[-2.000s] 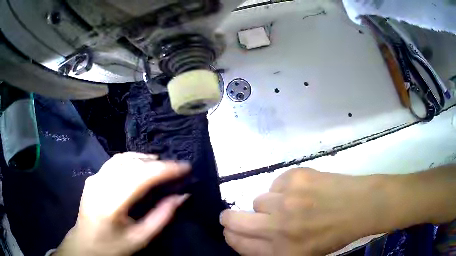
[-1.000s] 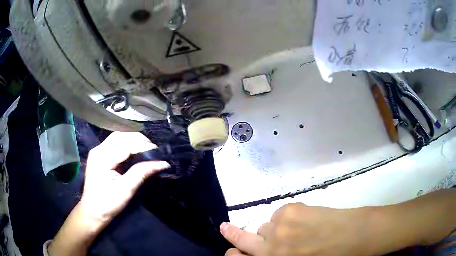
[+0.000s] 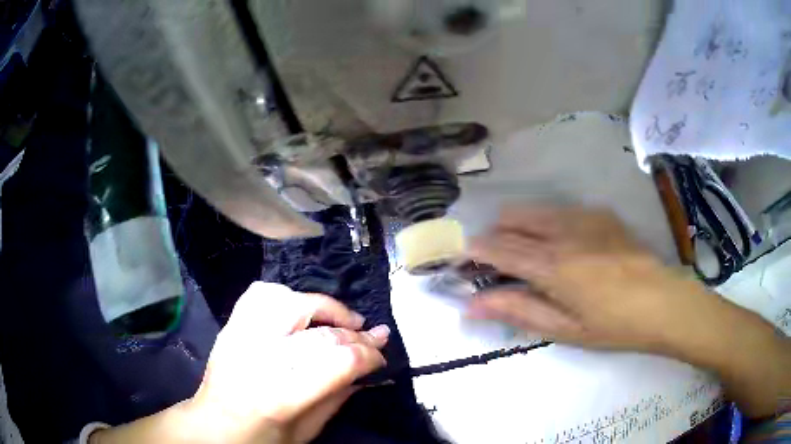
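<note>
The dark garment piece (image 3: pixel 61 347) covers the left side. Its puckered strip (image 3: pixel 325 270) runs from under the presser foot (image 3: pixel 358 232) towards me. My left hand (image 3: pixel 299 364) is on the strip below the foot, its thumb and fingertips closed together on the cloth. My right hand (image 3: pixel 564 282) is blurred over the machine bed, right of the cream tension dial (image 3: pixel 431 244). Its fingers are apart around a small dark and greyish shape, too blurred to name; I cannot tell whether it is held.
The off-white machine head (image 3: pixel 538 61) hangs above the work. A dark green tube with a whitish band (image 3: pixel 137 267) is at left. Dark-handled scissors (image 3: pixel 715 221) and a brown-handled tool (image 3: pixel 672 212) lie at right, below the handwritten note (image 3: pixel 711 87).
My right hand has moved from the front edge up to the machine bed beside the dial. My left hand has come down and right along the strip, its fingers closing. The camera view has shifted.
</note>
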